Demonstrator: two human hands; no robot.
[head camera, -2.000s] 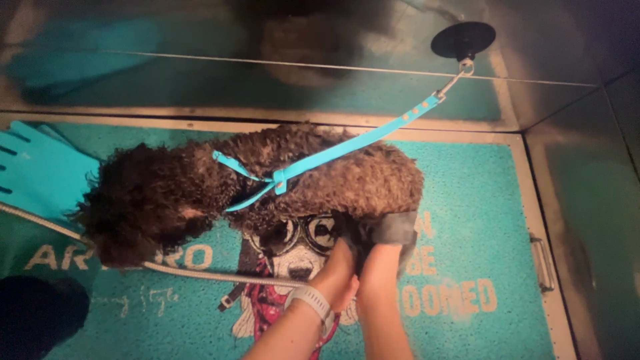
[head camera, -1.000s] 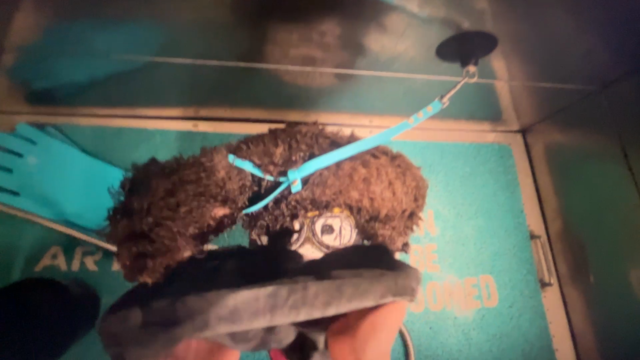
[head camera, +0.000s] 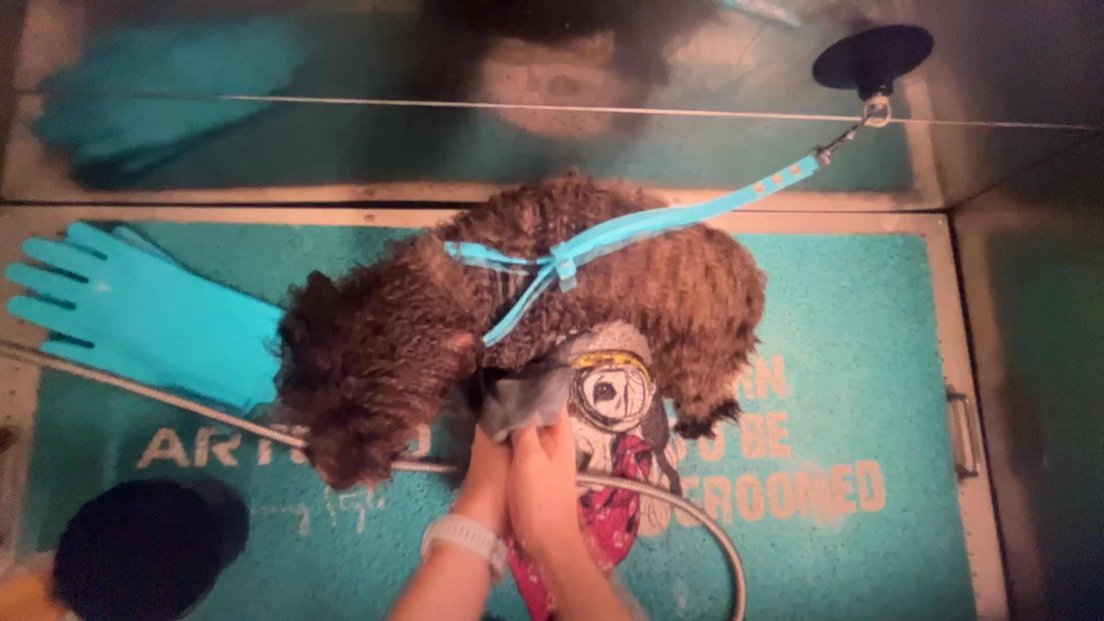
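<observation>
A curly-coated brown dog stands on a turquoise printed mat, its head at the left. A light-blue strap harness crosses its back and runs up to a metal clip. Both my hands are at the dog's chest and front legs, wrapped in a gray cloth. My left hand, with a pale watch band on its wrist, grips the cloth's left part. Close against it, my right hand grips the cloth too. The fingertips and the dog's front paws are hidden by the cloth.
A turquoise rubber glove lies behind the dog's head. A metal shower hose curves across the mat, under my forearms. The strap hangs from a black suction mount on the metal back wall. A dark round object is at the lower left.
My hands have moved from the dog's rear legs to its front legs. One second ago the gray cloth was spread wide between them; it is now bunched up.
</observation>
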